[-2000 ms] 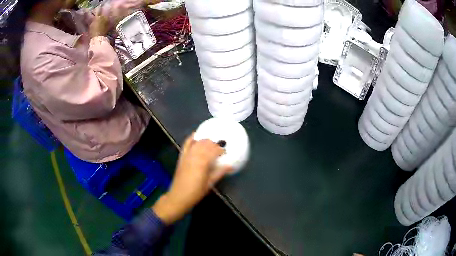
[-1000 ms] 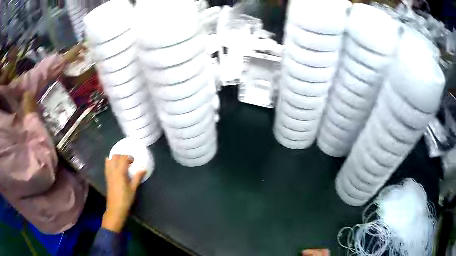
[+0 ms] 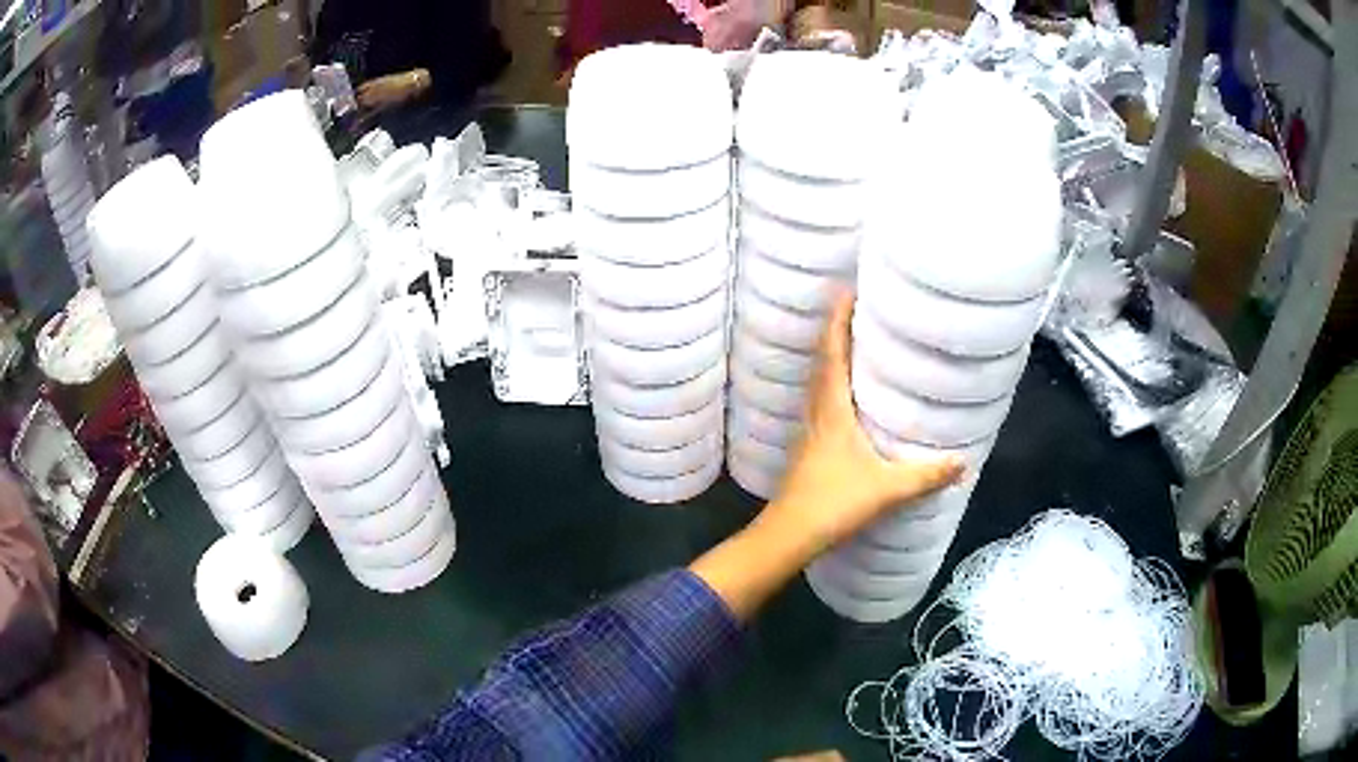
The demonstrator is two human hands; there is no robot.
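A tall, leaning stack of glossy white housings (image 3: 953,350) stands at right. My left hand (image 3: 856,462) reaches across in a plaid sleeve and grips its left side, thumb across the front and fingers partly hidden. A single white housing (image 3: 250,599) with a dark centre hole sits alone near the table's left edge. Only a sliver of my right hand (image 3: 812,756) shows at the bottom edge. A tangled pile of thin translucent rings (image 3: 1057,625) lies at lower right.
Two more stacks (image 3: 652,283) stand mid-table and two (image 3: 320,343) at left. White square frames (image 3: 536,335) lie behind. Clear plastic bags (image 3: 1154,357), a metal post (image 3: 1296,283) and a green fan (image 3: 1311,506) are right. A person in pink (image 3: 45,640) is far left.
My left hand has let go of the single housing, which stays at left, and has moved right onto the tall stack. The view has swung to the right.
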